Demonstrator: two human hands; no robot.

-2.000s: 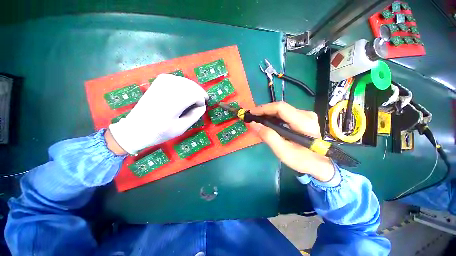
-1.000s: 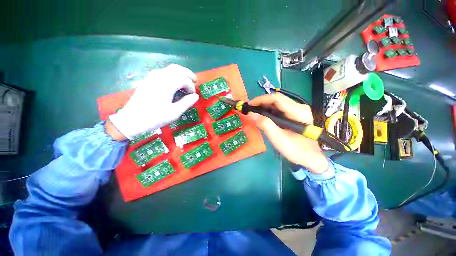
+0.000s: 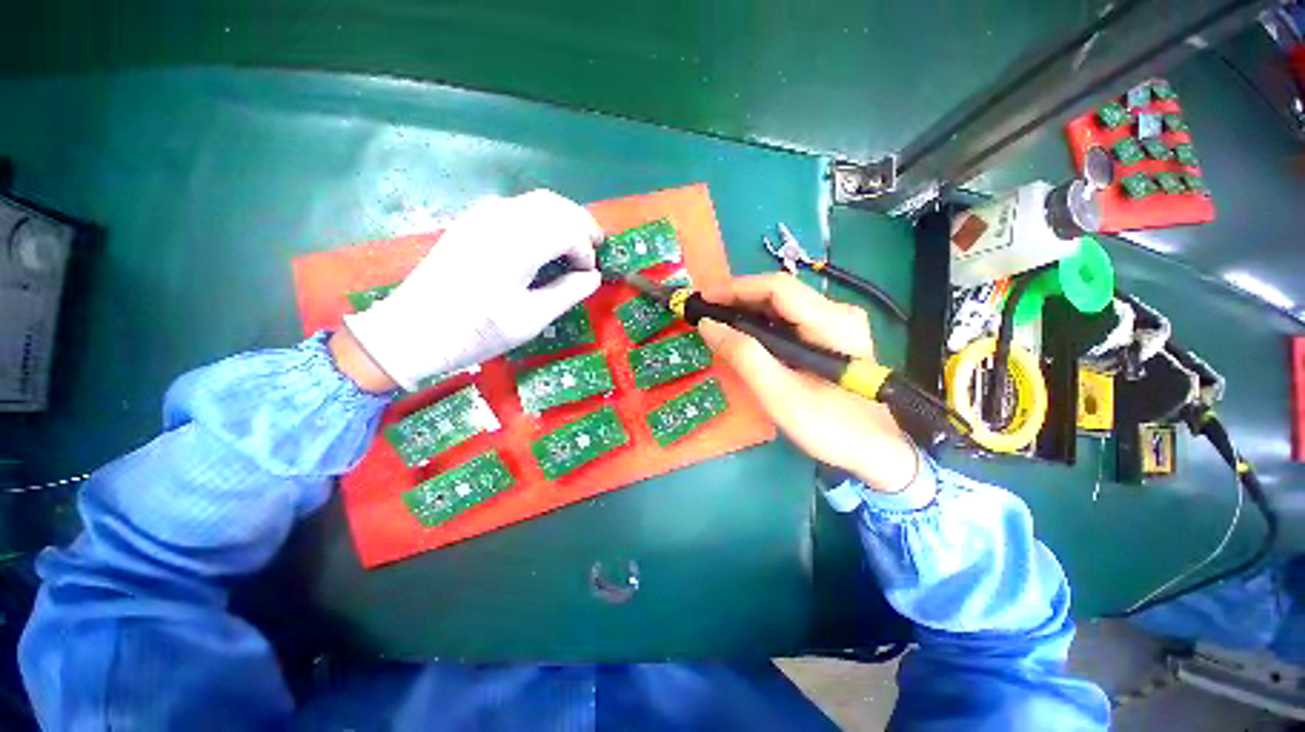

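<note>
The orange-red board tray (image 3: 551, 493) lies tilted on the green bench with rows of green circuit boards (image 3: 580, 442). My left hand (image 3: 487, 290), in a white glove, is over its upper middle, thumb and finger pinched beside the iron tip. A thin solder wire (image 3: 46, 486) runs in from the left edge towards my left arm; its end at the fingertips is too fine to make out. My right hand (image 3: 802, 375), bare, holds the black soldering iron (image 3: 864, 378) with yellow bands, its tip over the upper right boards. The glove hides some boards.
Cutters (image 3: 792, 253) lie right of the tray. Beyond stands a black box (image 3: 933, 272) with a white bottle (image 3: 1005, 232), a green roll (image 3: 1088, 276) and a yellow ring (image 3: 1033, 398). An iron stand (image 3: 1145, 340) with cords is beside it. Another tray (image 3: 1171, 209) is top right.
The whole view has shifted slightly. My gloved fingertips, apart from the iron a second ago, are back beside its tip. The iron has moved up towards the top right board.
</note>
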